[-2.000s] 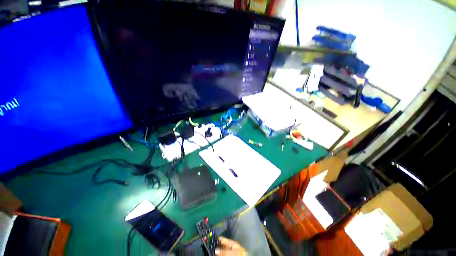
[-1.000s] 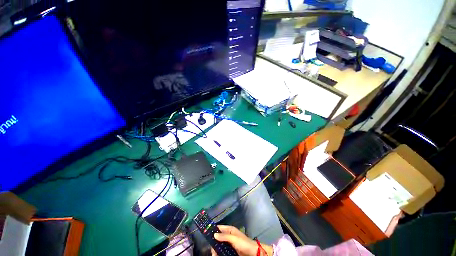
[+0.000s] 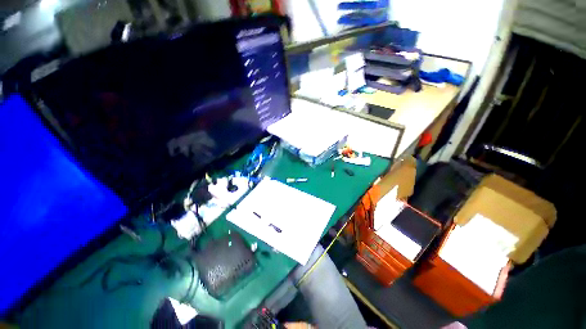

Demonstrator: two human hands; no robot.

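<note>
The black remote control (image 3: 265, 318) shows only its top end, at the bottom edge. My right hand (image 3: 297, 326) is a small blurred strip beside it, almost wholly cut off, and holds it. My left hand is out of the picture. The matte black set-top box (image 3: 225, 265) lies on the green bench, with cables behind and to its left. The smartphone (image 3: 200, 321) lies at the bottom left of the box, dark, blurred and partly cut off. The TV monitor (image 3: 160, 109) above is mostly dark with a menu at its right side.
A blue-lit screen (image 3: 45, 205) stands at left. A white power strip (image 3: 215, 202) with adapters lies behind the box. A white paper sheet (image 3: 283, 217) bears two short dark pens. Papers are stacked behind it. Orange boxes (image 3: 450, 283) with open brown flaps stand at right.
The view has swung right and up, so the bench things sit further left and lower. The remote and my right hand have mostly slipped below the bottom edge.
</note>
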